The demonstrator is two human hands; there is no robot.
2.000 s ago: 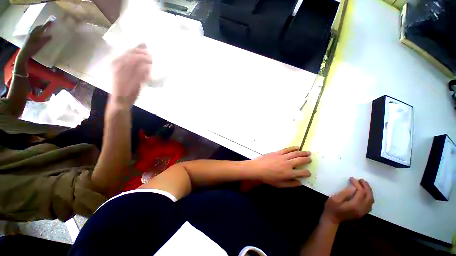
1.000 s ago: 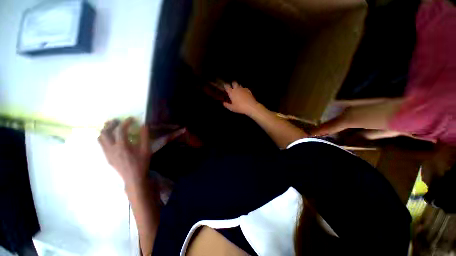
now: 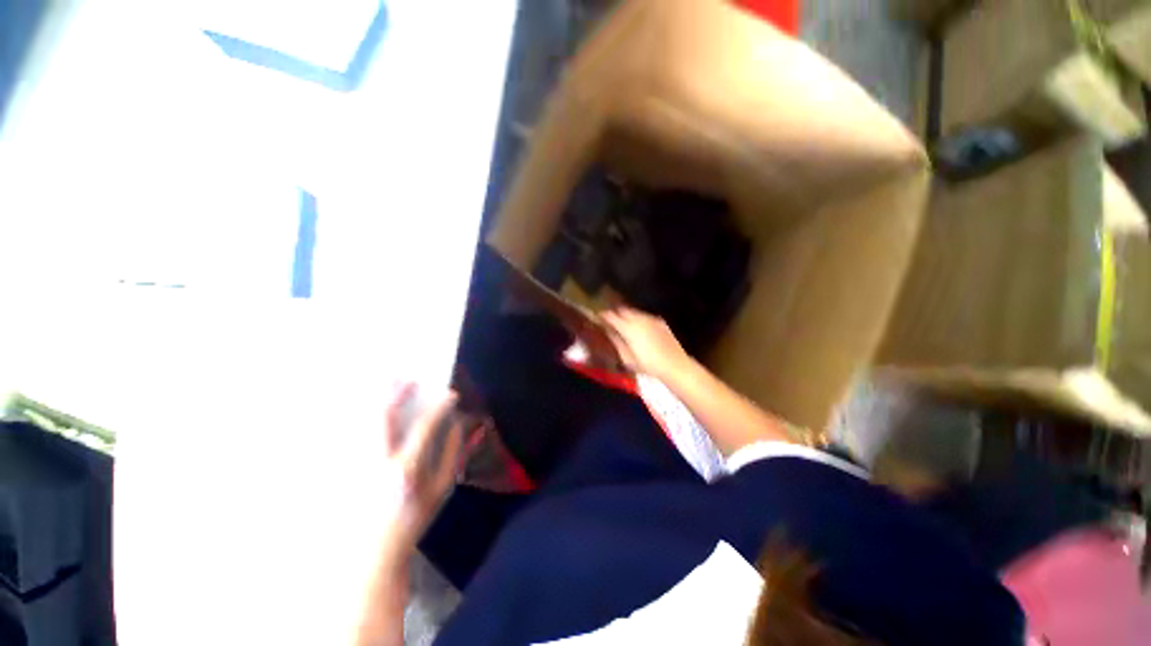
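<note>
A large open brown carton (image 3: 820,265) stands beside the bench, with loose black parts (image 3: 656,252) deep inside. My right hand (image 3: 644,347) is at the carton's near rim. Its fingertips are partly hidden and blurred, so I cannot tell whether they grip anything. My left hand (image 3: 423,448) is at the white bench's edge, washed out by glare, with fingers apart and nothing seen in it. A box with a white top (image 3: 297,32) lies on the bench. A second box shows mainly its dark side (image 3: 304,244).
Black pieces (image 3: 51,530) lie at the lower left of the bench (image 3: 253,505). More brown cartons (image 3: 997,265) stand at the right. A pink garment (image 3: 1086,587) shows at the lower right, and something red is at the top edge.
The view has swung right from the bench to the carton, whose inside is now brighter. My right hand has moved from the bench, over the dark carton, to its near rim. My left hand remains at the bench edge.
</note>
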